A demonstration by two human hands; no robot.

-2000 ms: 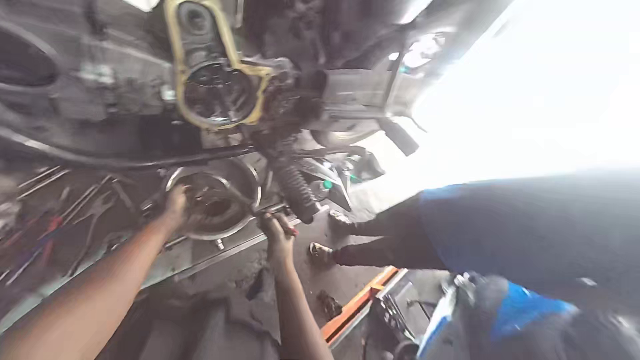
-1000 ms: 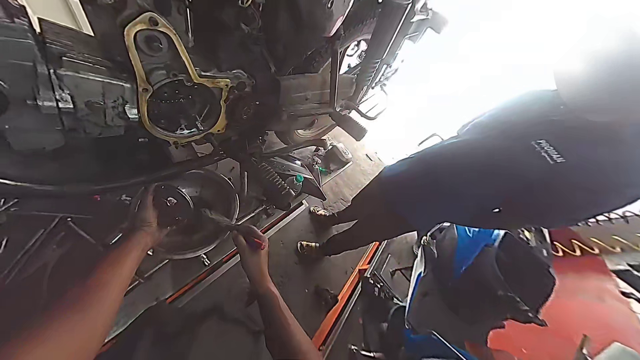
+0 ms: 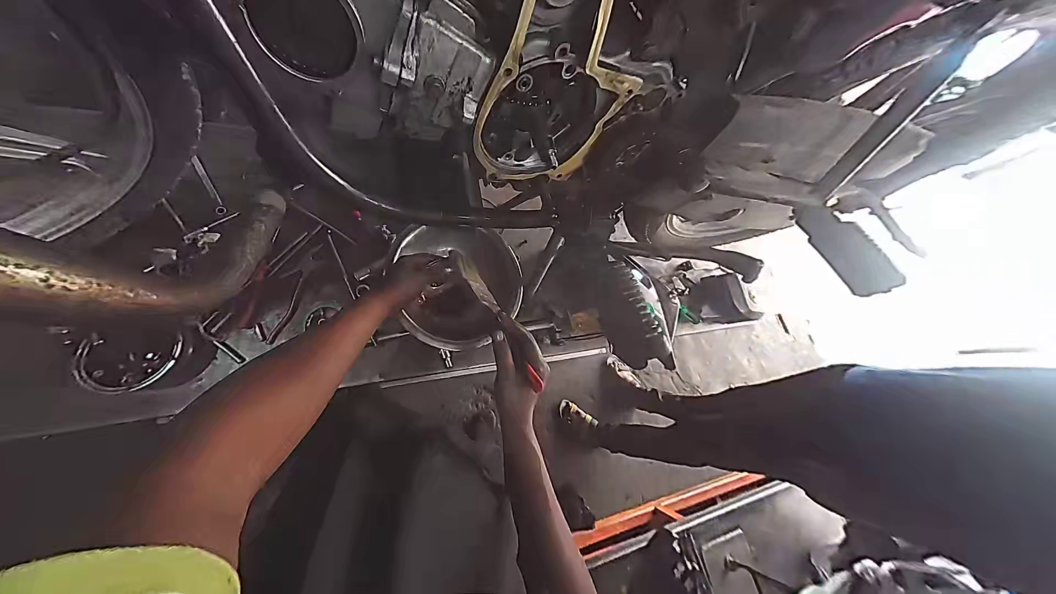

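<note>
My right hand [image 3: 517,375] is closed around the dark handle of a brush [image 3: 478,285], which has a red mark near its end. The brush's head reaches into a round metal bowl [image 3: 513,268] below the engine. Over the bowl's left side, my left hand [image 3: 421,276] grips a small part that is mostly hidden by the fingers and too dark to name. Dark liquid seems to lie in the bowl. Above stands a motorcycle engine, its open crankcase [image 3: 540,124] edged by a yellowish gasket face [image 3: 487,132].
Wrenches and other hand tools [image 3: 289,247] lie left of the bowl. An exhaust pipe [image 3: 239,272] and frame tube [image 3: 305,157] cross close by. A coil spring shock [image 3: 639,318] hangs at the right. A person [image 3: 907,445] stands at the right, near an orange rail [image 3: 668,511].
The view has swung, so more of the motorcycle and tools at the left shows. Both hands stay at the bowl, with the brush now plainly seen inside it.
</note>
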